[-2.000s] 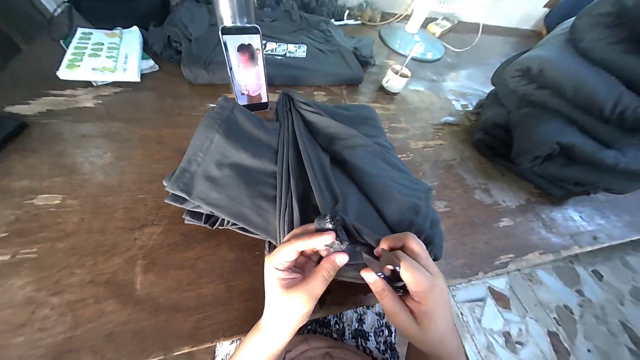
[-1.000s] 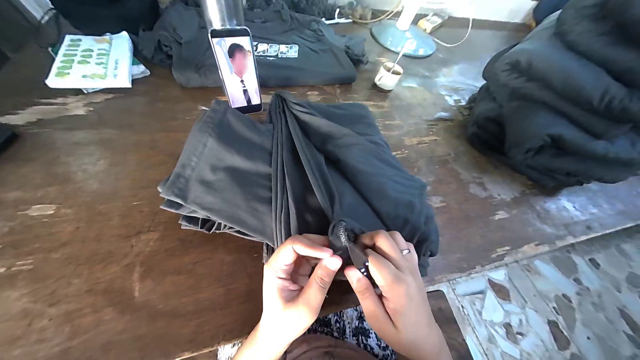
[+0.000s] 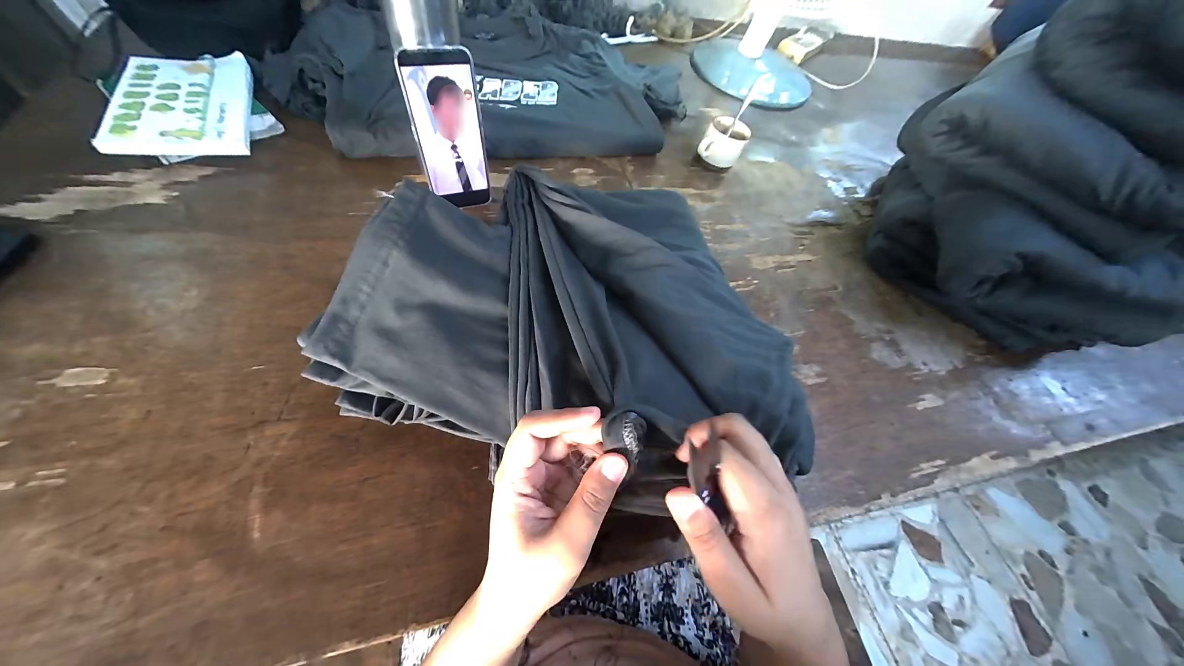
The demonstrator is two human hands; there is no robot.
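Note:
A stack of folded dark grey garments [image 3: 444, 324] lies on the wooden table in front of me. My left hand [image 3: 555, 490] pinches a seamed edge of dark fabric [image 3: 629, 435] between thumb and fingers at the stack's near side; pale stitching shows on it. Just to the right, my right hand [image 3: 740, 509] holds a small dark tool [image 3: 705, 472], which looks like thread snips, between thumb and fingers. Its tip points up and stands apart from the fabric. The rest of the tool is hidden in the palm.
Behind the stack, a phone [image 3: 449, 129] leans on a metal cylinder [image 3: 421, 23], with a dark printed shirt [image 3: 592, 111] beyond. A cup with a spoon [image 3: 723, 143] and a round blue stand base [image 3: 751, 72] are farther back. Dark padded fabric [image 3: 1045, 203] lies right, a printed packet [image 3: 176, 106] left.
My right hand with the dark tool has moved away from the fabric edge, to the right; one second ago both hands were together there. My left hand still pinches the fabric.

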